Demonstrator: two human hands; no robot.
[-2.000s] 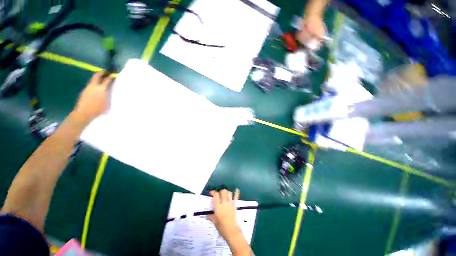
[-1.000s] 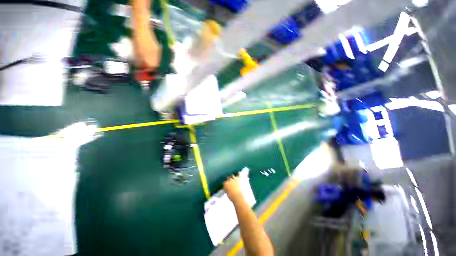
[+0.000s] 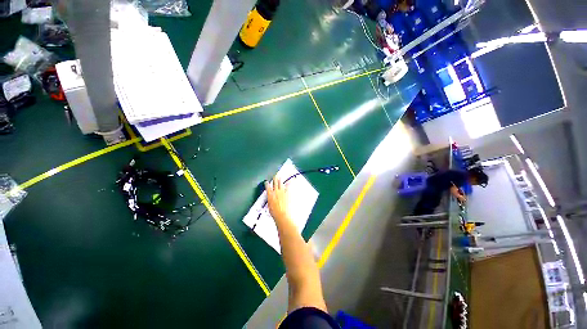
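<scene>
A white sheet (image 3: 297,198) lies tilted near the table's front edge. My right hand (image 3: 275,193) is on its upper left part, fingers over the sheet and a thin black cable. The hand hides part of the cable, so the exact grip is unclear. A black cable end (image 3: 328,169) with small pale tips sticks out past the sheet's upper right side onto the mat. A dark strip crosses the sheet's lower left. My left hand is not in view.
A coiled black wire bundle (image 3: 151,198) lies left of a yellow line. Stacked papers (image 3: 154,83) stand beside grey posts (image 3: 93,64). A yellow-and-black bottle (image 3: 257,24) is at the back. Bags of parts (image 3: 26,54) lie far left. A person (image 3: 444,189) works at another table, right.
The view has swung right. My right hand and the white sheet with the cable have moved right, across the yellow line. My left hand, seen two seconds ago, has left the picture.
</scene>
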